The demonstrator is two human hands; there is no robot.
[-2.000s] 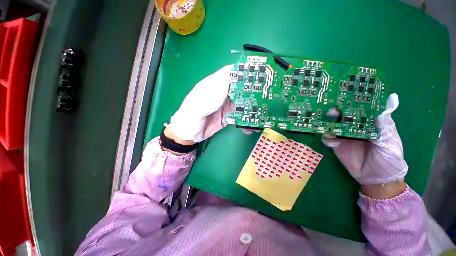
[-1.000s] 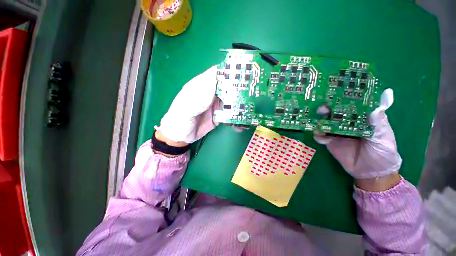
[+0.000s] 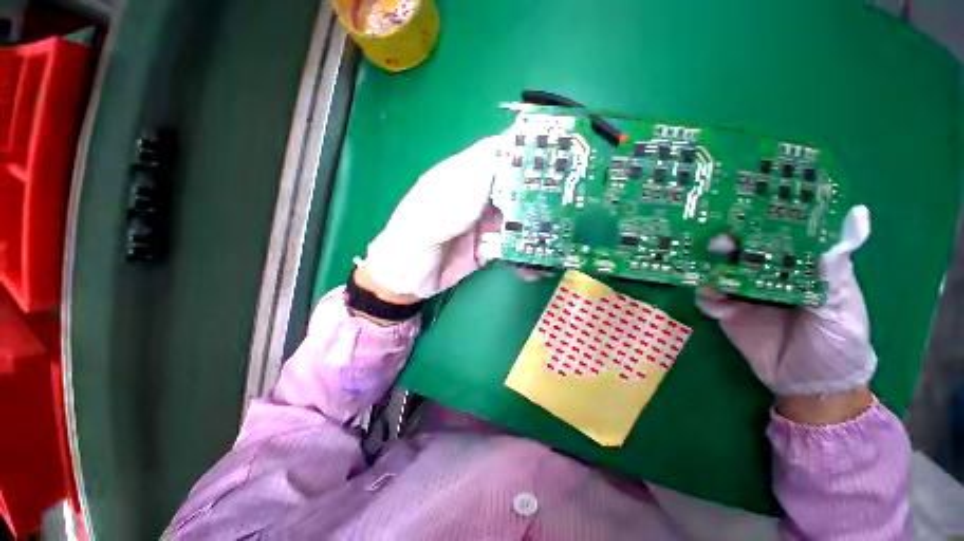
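A green PCBA panel [image 3: 661, 206] with three repeated sections is held up over the mat, its face with flat chips and solder pads towards me. My left hand [image 3: 439, 227], in a white glove with a black wrist strap, grips its left end. My right hand [image 3: 798, 322], also gloved, grips its lower right corner, thumb up beside the right edge; a fingertip shows through an opening in the panel. The underside is hidden. A yellow sheet with rows of small red stickers [image 3: 600, 357] lies just below the panel. Black-handled cutters [image 3: 560, 103] lie behind its top edge, partly hidden.
A yellow tub [image 3: 402, 37] with small bits inside stands at the green mat's [image 3: 655, 53] upper left corner. Left of the mat run a metal rail [image 3: 283, 243] and the dark green conveyor belt [image 3: 217, 137], carrying a dark board [image 3: 145, 199]. Red bins [image 3: 40, 169] are beyond it.
The camera view has shifted, so the whole scene moves slightly left and back right. The panel is tilted a little differently and the glare on its left section has faded. Both hands keep their hold.
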